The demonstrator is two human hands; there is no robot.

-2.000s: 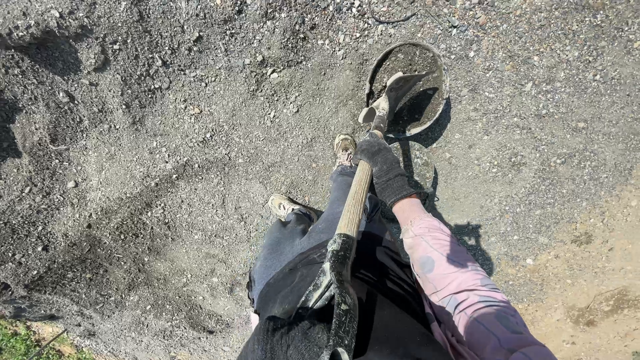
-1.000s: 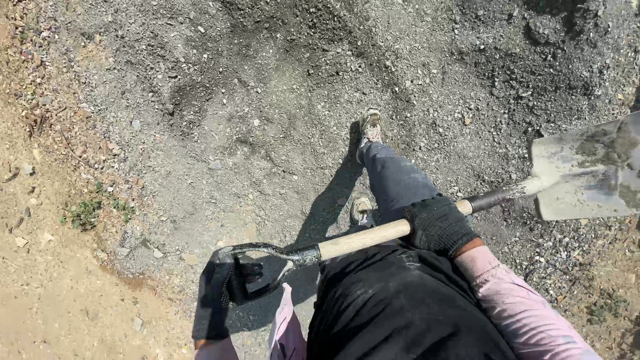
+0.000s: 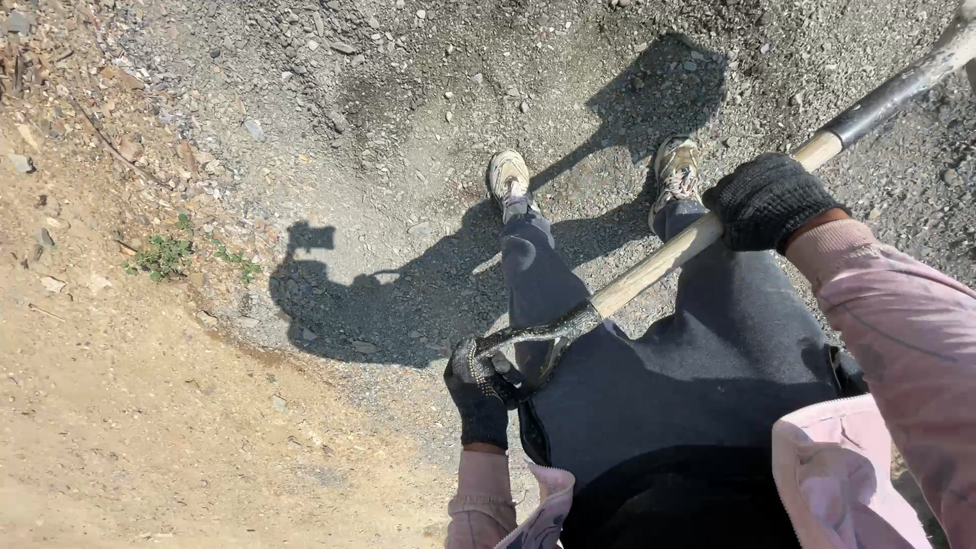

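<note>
A shovel with a wooden shaft (image 3: 657,267) slants across my legs, from the lower middle up to the right edge. My left hand (image 3: 484,381), in a black glove with light dots, grips the crossbar of its dark D-shaped handle. Farther along, my right hand (image 3: 768,201), in a dark knitted glove, is closed around the shaft just below the black socket (image 3: 877,107). Most of the blade lies outside the view at the upper right.
Grey gravel (image 3: 427,99) spreads under and beyond my two shoes. Tan dirt (image 3: 152,427) lies on the left, with a small green plant (image 3: 162,258) by its border. My shadow falls over the gravel.
The basket-like container seen two seconds ago is out of view. The shovel blade, in full view a second ago at the right, has moved mostly out of frame. The view has turned strongly.
</note>
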